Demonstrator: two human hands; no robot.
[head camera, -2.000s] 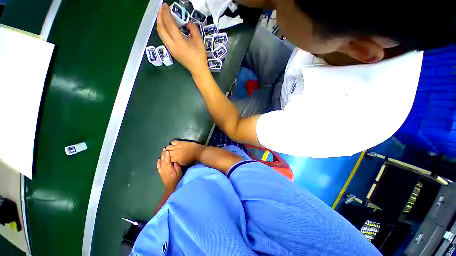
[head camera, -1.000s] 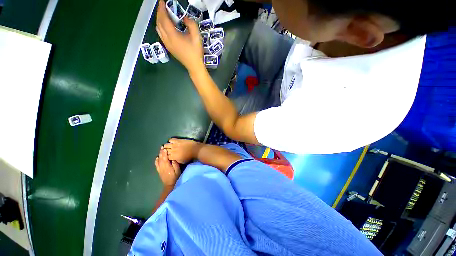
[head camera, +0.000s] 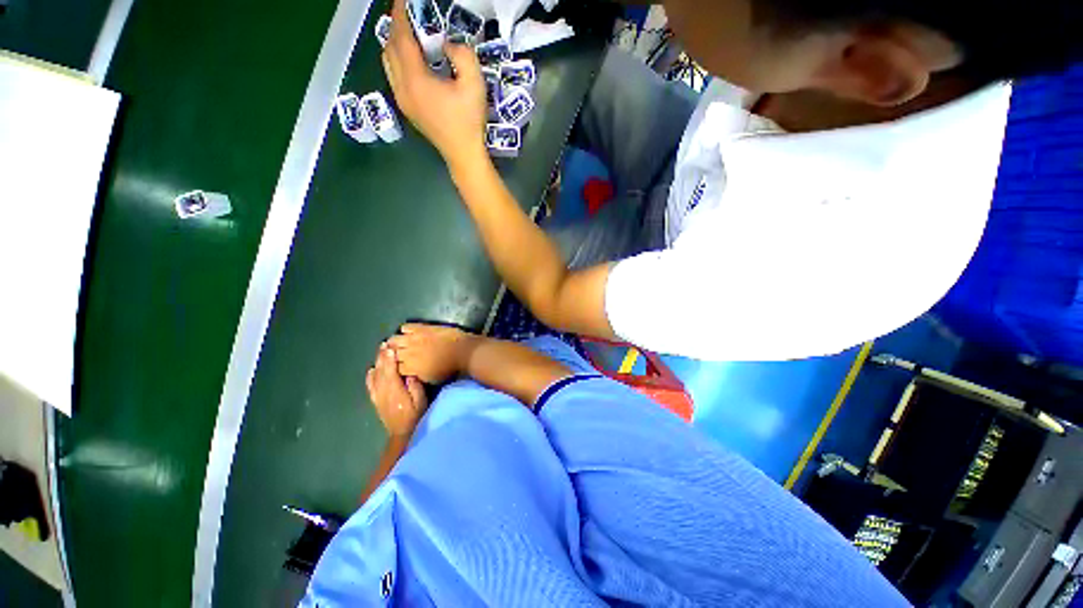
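Observation:
My right hand (head camera: 424, 354) and my left hand (head camera: 394, 397) rest together at the near edge of the dark green worktop (head camera: 344, 273), the right partly over the left. I see nothing held in them; their palms are hidden. Farther up, two white housings (head camera: 369, 118) with dark insides stand side by side near the rail. A cluster of several more housings (head camera: 513, 107) lies to their right, touching one another. A single housing (head camera: 203, 204) lies on the green belt (head camera: 154, 285).
A neighbour in a white shirt (head camera: 808, 238) sits at the right; their hand (head camera: 445, 101) is on a housing at the top. White wipes (head camera: 540, 33) lie beyond. A pale metal rail (head camera: 255, 309) edges the belt. A white sheet (head camera: 48, 226) is at far left, a small black holder (head camera: 311, 544) at bottom.
The single housing on the belt has moved up the picture. The neighbour's hand has shifted slightly, and another housing shows beside it at the rail. My hands have stayed together.

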